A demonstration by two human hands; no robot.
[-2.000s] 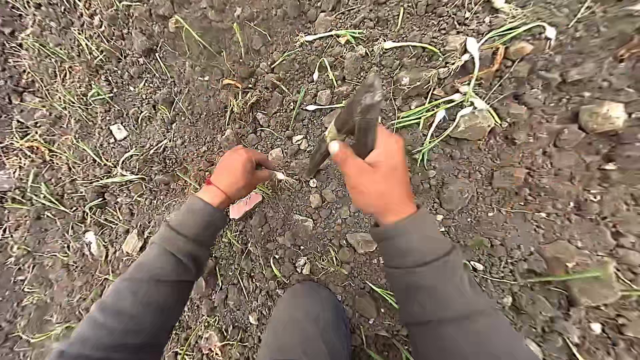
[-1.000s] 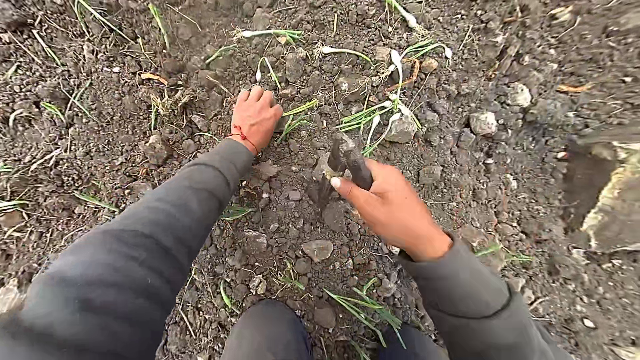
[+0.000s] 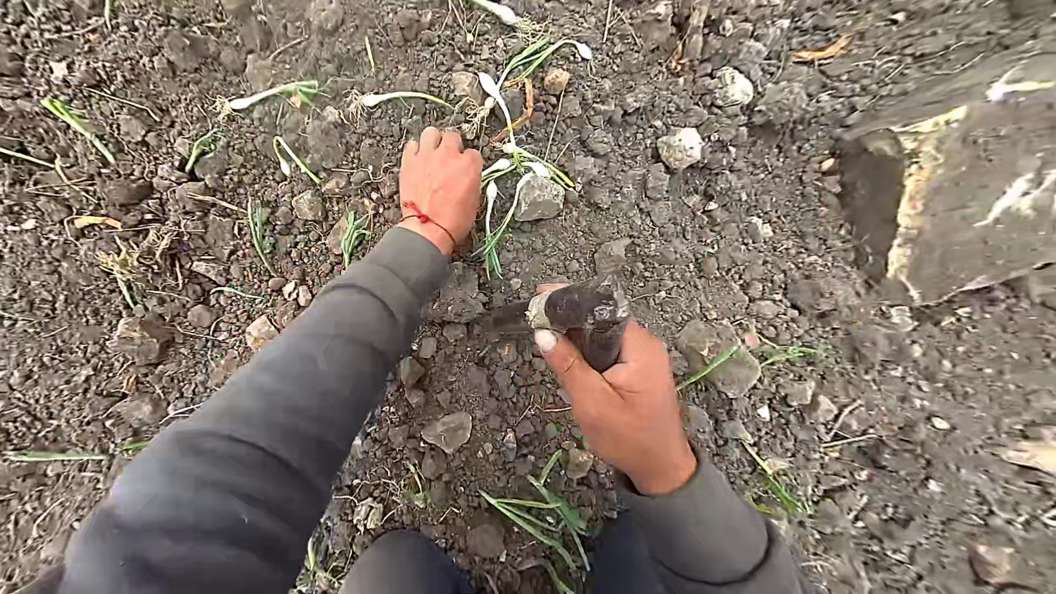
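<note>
My left hand (image 3: 441, 186), with a red string at the wrist, reaches down at the ground just left of a loose bunch of spring onions (image 3: 516, 169). Its fingertips are hidden, so I cannot tell what they touch. My right hand (image 3: 627, 396) grips a dark, soil-caked hand tool (image 3: 582, 309) with a pale band; its exact kind is unclear. Single onions with white bulbs lie above and left of my left hand, one (image 3: 268, 95) at the upper left and another (image 3: 404, 97) nearer the fingers.
A large flat rock (image 3: 982, 190) lies at the right. Smaller stones, such as a pale one (image 3: 681, 148) and a grey one (image 3: 540, 198), dot the rough soil. Green shoots (image 3: 544, 516) stand close to my knees.
My left hand has moved from the soil on the left over to the onion bunch. My right hand still grips the tool. The view has shifted, bringing the large rock into sight.
</note>
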